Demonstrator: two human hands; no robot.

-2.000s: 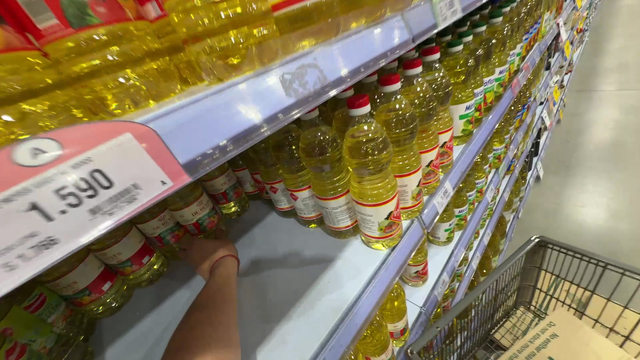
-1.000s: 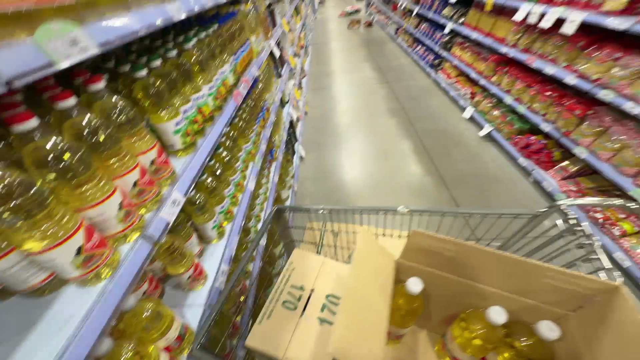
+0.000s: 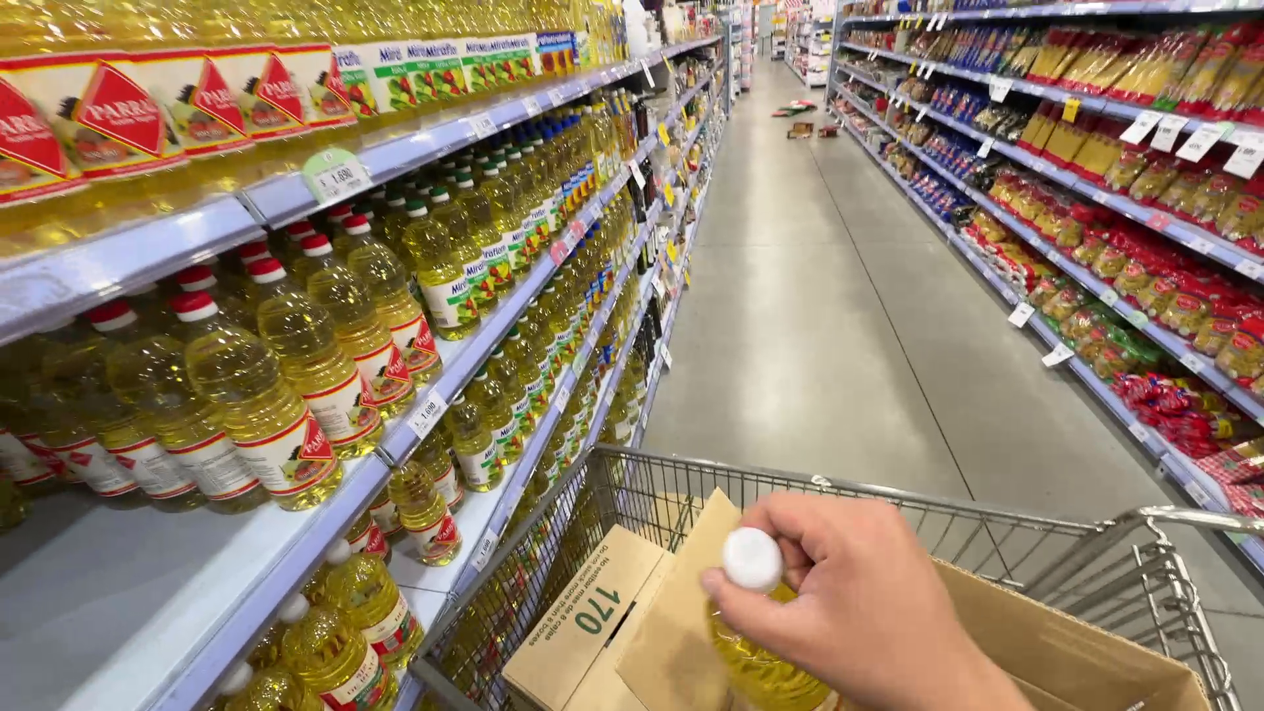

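My right hand (image 3: 849,602) comes in from the lower right and grips the neck of a clear plastic bottle of yellow cooking oil (image 3: 765,657), just under its white cap. The bottle is over an open cardboard box (image 3: 1047,632) in a wire shopping cart (image 3: 820,482); its lower part is cut off by the frame edge. Beside it lies a cardboard box (image 3: 583,617) with green printing. To the left, red-capped oil bottles (image 3: 286,444) stand in rows on a shelf. My left hand is out of view.
Metal shelves of oil bottles line the left side, their lilac front edge (image 3: 425,410) close to the cart. Across the grey floor aisle (image 3: 790,296), shelves on the right hold packs of pasta (image 3: 1165,267). A few boxes (image 3: 800,129) lie on the floor far ahead.
A hand reached into the shelf two seconds ago; now my right hand is over the cart, holding a white-capped bottle. The view has swung from the shelf to the aisle.
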